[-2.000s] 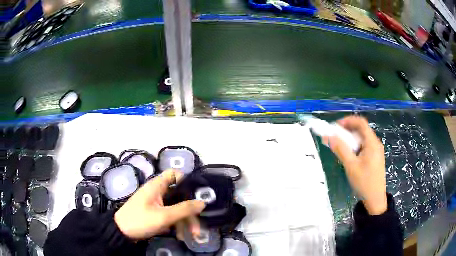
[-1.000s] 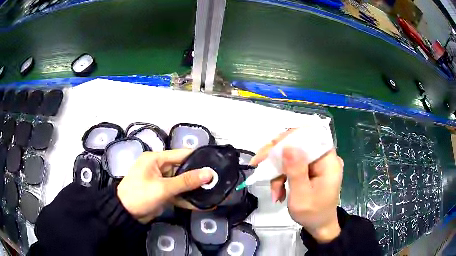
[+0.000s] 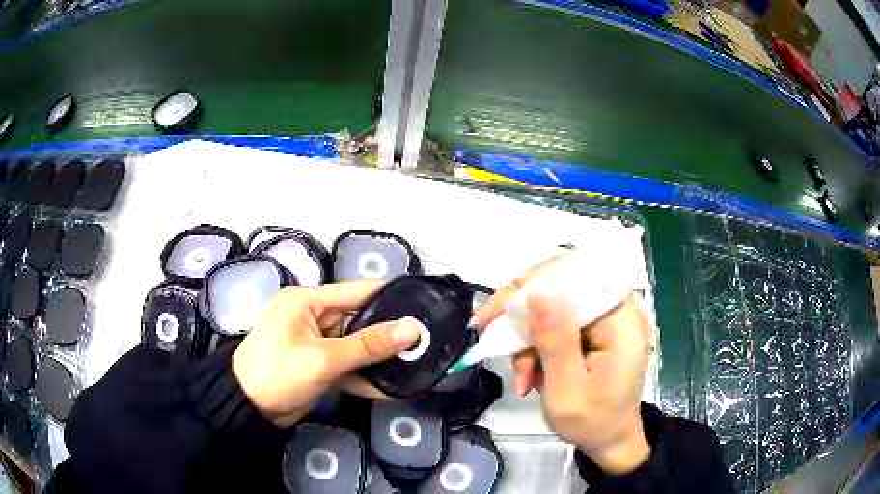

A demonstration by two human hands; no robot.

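Note:
My left hand holds a black rounded housing above the pile, with the thumb beside its white ring. My right hand grips a white squeeze bottle, tilted down to the left. Its green tip is at the housing's lower right edge; whether it touches cannot be told. Black-rimmed pale grey panels and black pieces with white rings lie piled on the white sheet, partly hidden by my left hand and the housing.
A clear tray of plain black covers is at left. An empty clear blister tray is at right. Behind a blue edge runs the green conveyor with a few small units. A metal post stands at the centre.
My right hand has brought the bottle from the right side to the housing. Over the last second the tip has shifted slightly along the housing's edge. The view has also shifted.

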